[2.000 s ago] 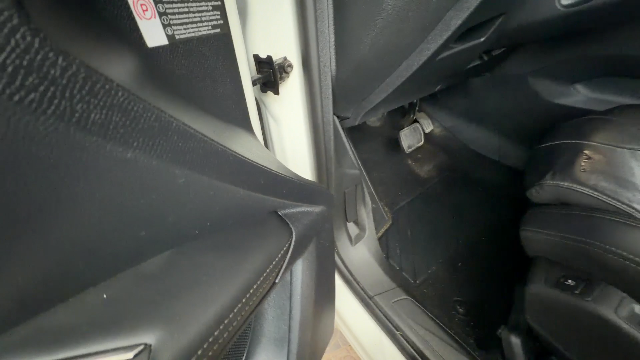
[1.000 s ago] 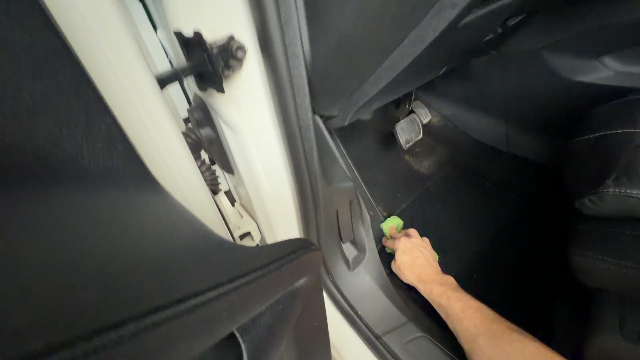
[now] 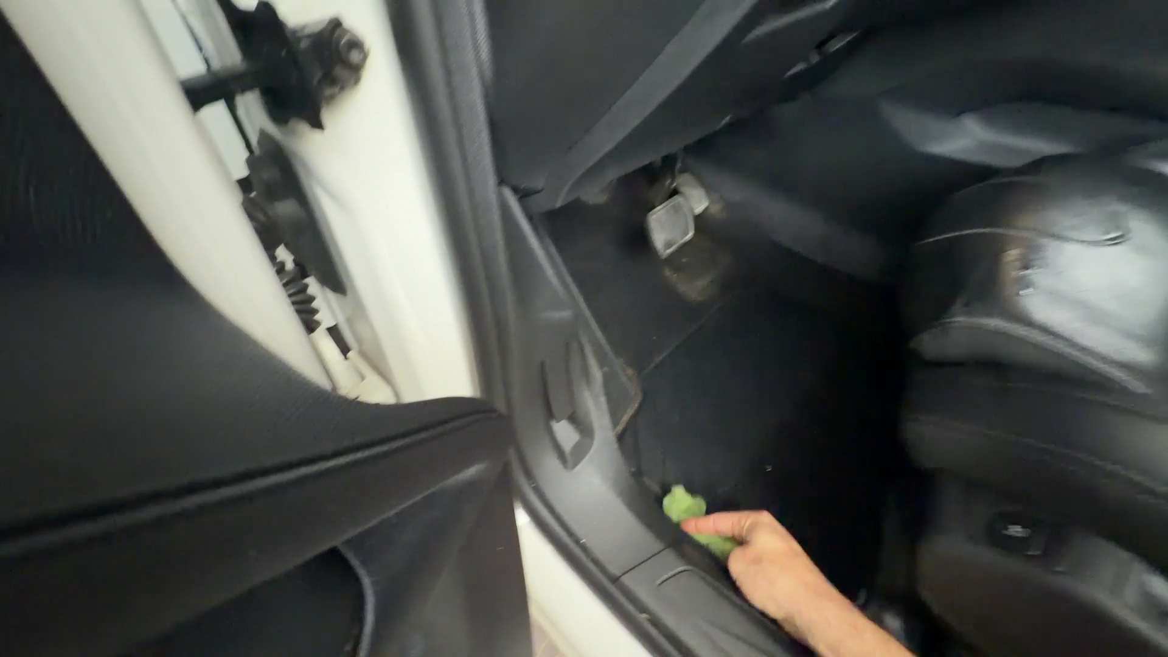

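Note:
My right hand [image 3: 774, 568] reaches in from the lower right, fingers closed on a crumpled green cloth [image 3: 684, 505]. Part of the cloth sticks out past the fingertips, and more shows below the index finger. Hand and cloth are at the inner edge of the grey plastic door sill trim [image 3: 610, 516], beside the dark footwell floor [image 3: 730, 411]. Whether the cloth presses on the trim or on the floor I cannot tell. My left hand is out of view.
The open car door [image 3: 228, 429] fills the left side, with its door check strap [image 3: 301, 68] above. A black leather seat [image 3: 1031, 310] stands at the right. Pedals [image 3: 672, 225] are at the front of the footwell, and a release lever [image 3: 561, 401] sits in the side trim.
My right hand, absent two seconds ago, came into the footwell with the green cloth. Since one second ago it has moved back along the sill, away from the pedals.

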